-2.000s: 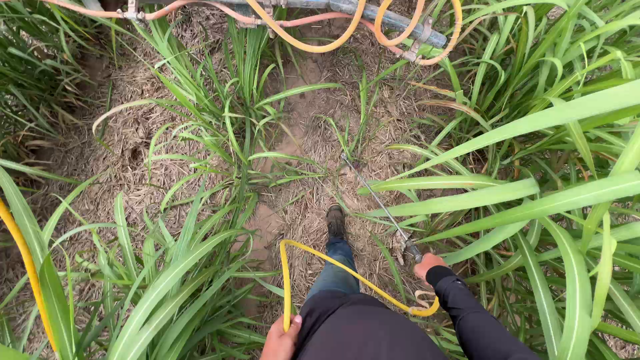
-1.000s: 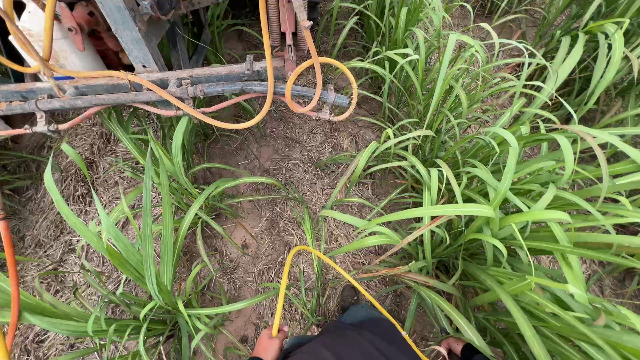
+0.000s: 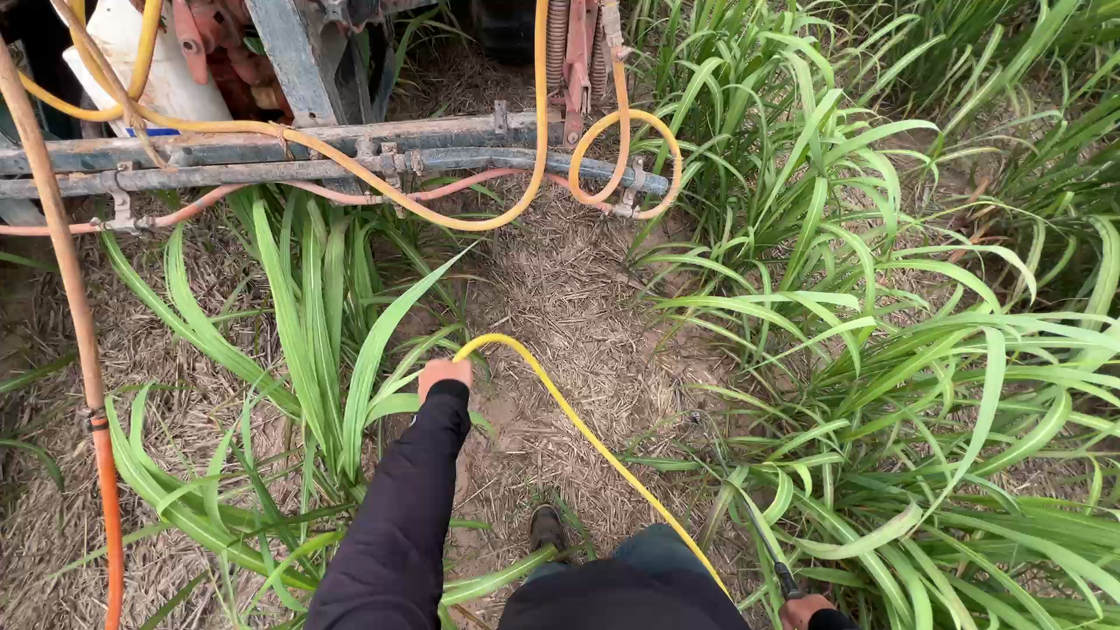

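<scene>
My left hand, in a dark sleeve, is closed around a yellow hose left of the middle of the view. From that hand the hose arches up, then runs down to the right past my body and out of sight behind it. At the bottom right my right hand grips the black handle of a spray wand. The wand's thin metal tube points up and left among green leaves, which partly cover it.
A machine's metal boom crosses the upper left, with a looped orange-yellow hose hanging from it. An orange hose drops along the left. Tall cane-like grass stands on both sides of a strip of dry straw. My boot is on the straw.
My left hand has reached forward, away from my body, with the yellow hose in it. The view has shifted, showing more of the machine than two seconds ago.
</scene>
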